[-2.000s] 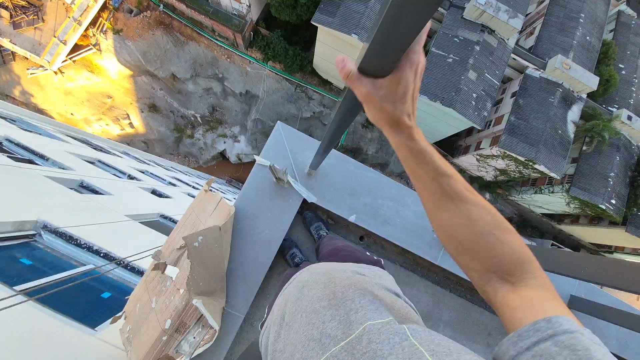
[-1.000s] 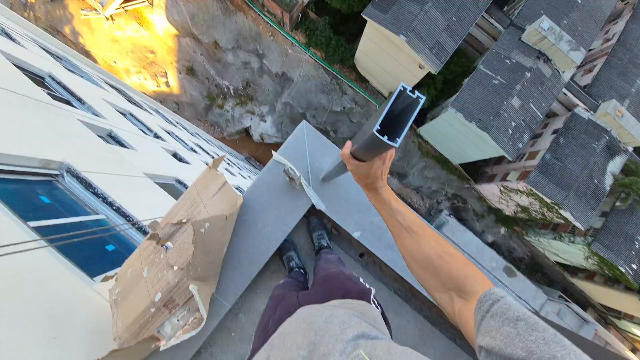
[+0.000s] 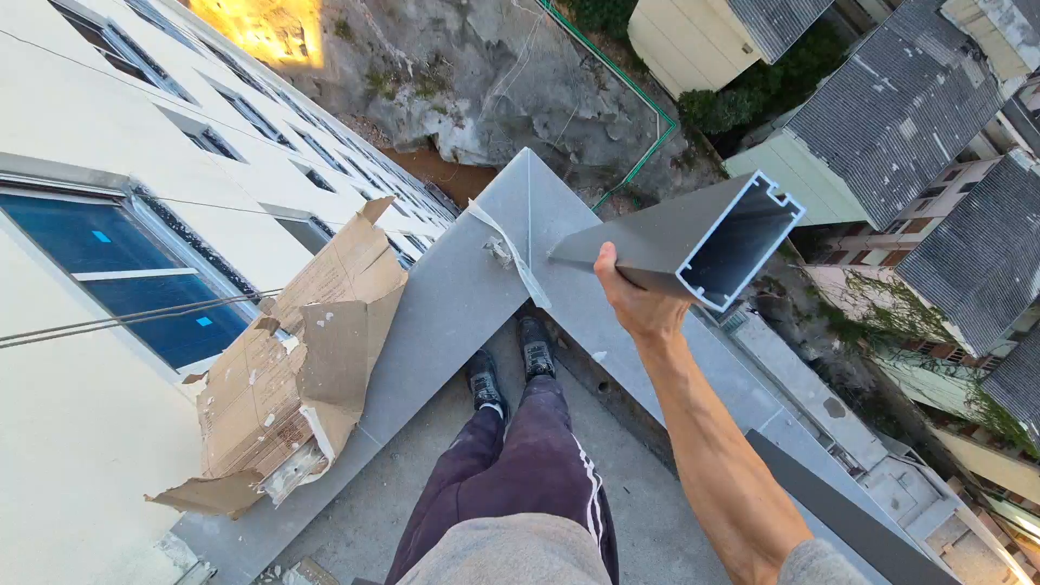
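Observation:
My right hand grips a grey hollow rectangular metal profile near its open upper end, thumb over the near side. The profile stands tilted, and its far, lower end is at the grey parapet coping near the corner; whether it rests there I cannot tell. Beside that end, a strip of whitish film or tape with a small crumpled piece lies across the corner joint. My left hand is out of view.
Torn cardboard lies on the left coping, beside ropes and the white facade. My shoes stand on the concrete floor inside the corner. Another dark metal profile lies along the right coping. Beyond the edge is a deep drop to roofs.
The upper end of the profile has tipped to the right and toward me, so its hollow opening now shows. My right hand has moved down in view with it. The view has also shifted.

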